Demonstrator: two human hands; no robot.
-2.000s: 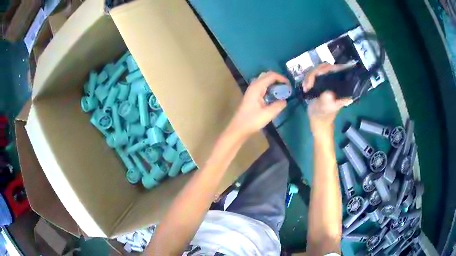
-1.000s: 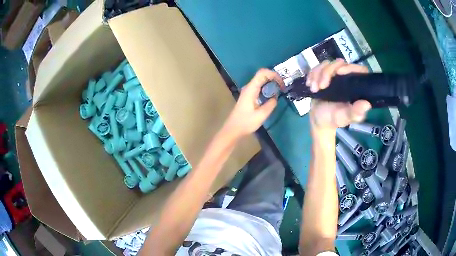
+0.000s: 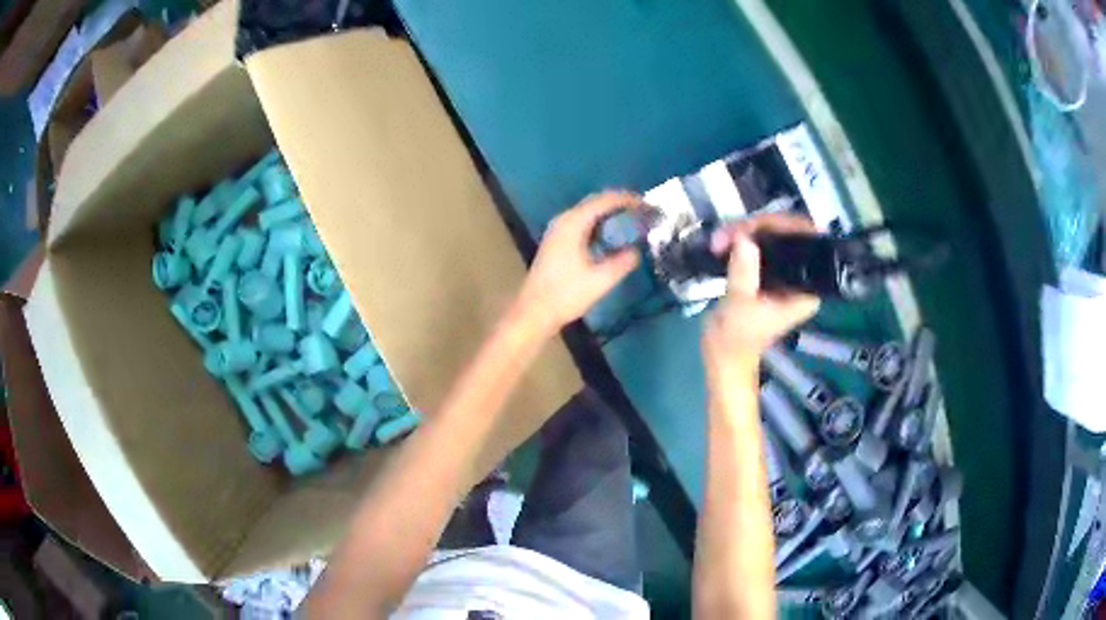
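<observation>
My left hand (image 3: 575, 264) is closed around a grey handheld fan body (image 3: 620, 230), seen end-on between thumb and fingers. My right hand (image 3: 758, 291) grips a thick black electric screwdriver (image 3: 801, 263), held roughly level with its front end pointing left at the fan body. Whether the tip touches the fan is hidden by blur. The automatic screw feeder (image 3: 773, 176), white and black, lies on the bench behind and partly under the screwdriver.
A large open carton (image 3: 400, 224) with teal fan bodies (image 3: 258, 291) stands at the left. Grey fan bodies (image 3: 839, 422) are piled on the green bench (image 3: 534, 85) at the lower right. A white box-like thing (image 3: 1077, 351) is at the right edge.
The screwdriver has been lifted from the feeder area and turned level toward the fan body. The view has shifted, so the carton and bench sit further left.
</observation>
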